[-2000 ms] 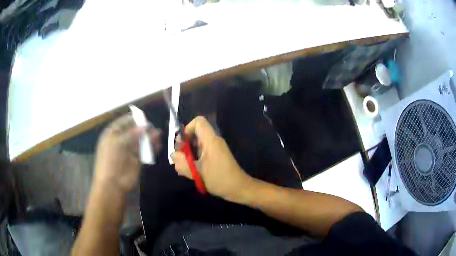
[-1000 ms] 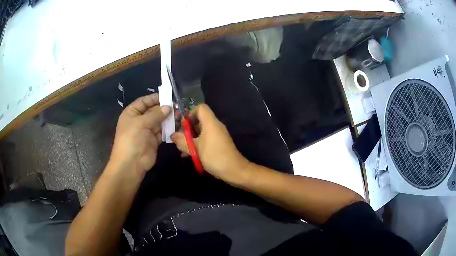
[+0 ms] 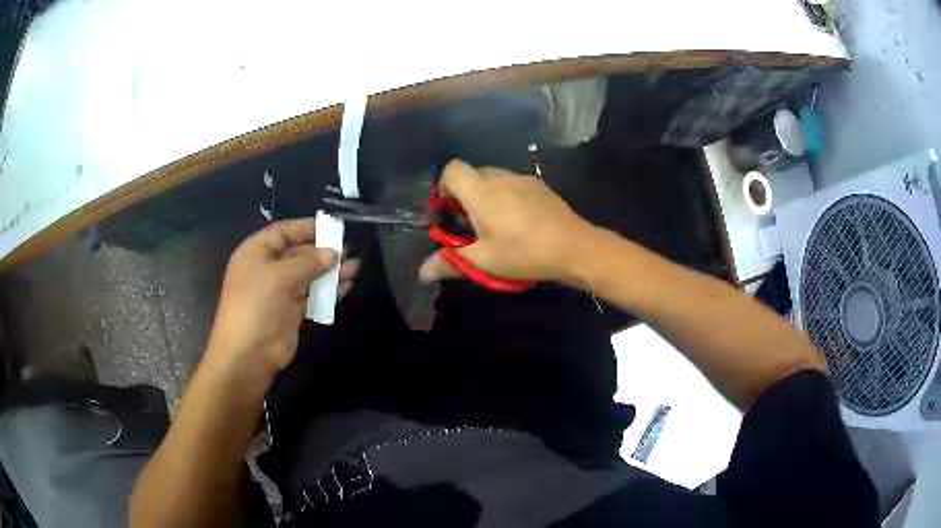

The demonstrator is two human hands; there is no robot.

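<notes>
My right hand (image 3: pixel 506 227) holds the red-handled scissors (image 3: pixel 480 270), with the blades pointing left. The blades lie across the gap between the hanging white strip and the white pieces in my left hand. The white strip (image 3: pixel 352 144) hangs over the table edge and its lower end is at the blades. My left hand (image 3: pixel 277 278) pinches the cut white pieces (image 3: pixel 324 273) between thumb and fingers, just below the blade tips. How many pieces are stacked cannot be told.
The white table (image 3: pixel 206 93) with a brown edge spans the top. A box fan (image 3: pixel 862 309) stands at right, beside a white roll (image 3: pixel 756 192) on a side shelf. A thin grey-blue tool (image 3: pixel 651 433) lies on a white board by my leg. Dark clothing covers my lap.
The scissors have turned from nearly upright to sideways, with my right hand moved up and right. My left hand and the pieces are slightly lower, now apart from the hanging strip.
</notes>
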